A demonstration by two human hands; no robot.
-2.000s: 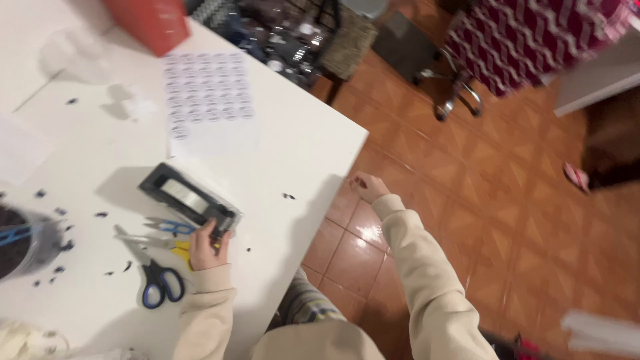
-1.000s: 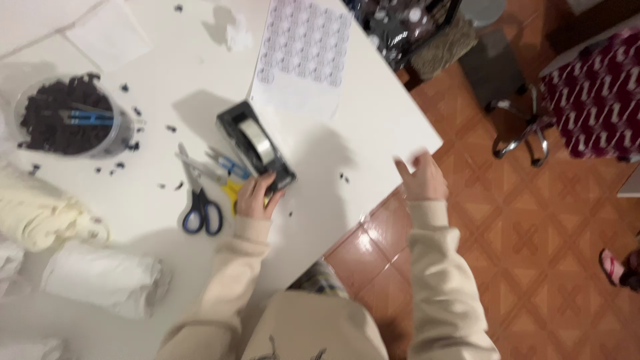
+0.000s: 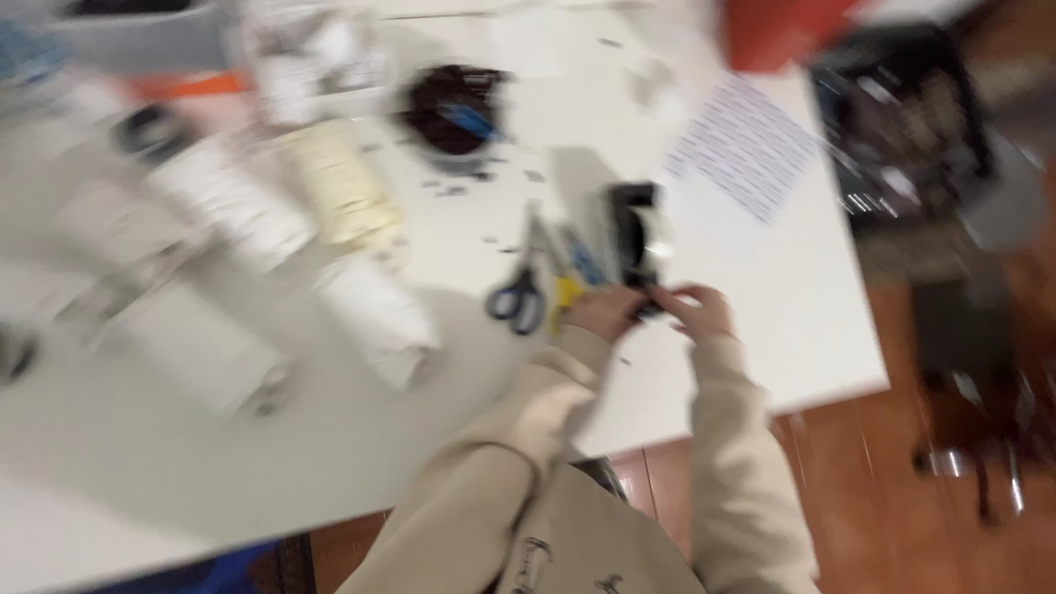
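Observation:
The view is blurred. A black tape dispenser (image 3: 635, 235) with a light roll of tape stands on the white table. My left hand (image 3: 604, 312) rests at its near end, fingers on the dispenser. Close by on the right, my right hand (image 3: 700, 312) has its fingertips at the same end; whether they pinch any tape is not clear. Left of the dispenser lie dark-handled scissors (image 3: 520, 297), a yellow-handled tool (image 3: 566, 293) partly behind my left hand, and a blue tool (image 3: 584, 257).
A tub of dark pieces (image 3: 455, 111) holds a blue tool, with scraps around it. Several wrapped white rolls (image 3: 379, 322) and a cream roll (image 3: 342, 186) lie left. A printed sheet (image 3: 747, 148) lies right, near a red object (image 3: 780, 29). The table edge (image 3: 858, 280) borders the floor.
My right hand has come in from the table's right edge to the near end of the tape dispenser, beside my left hand. The view has swung left.

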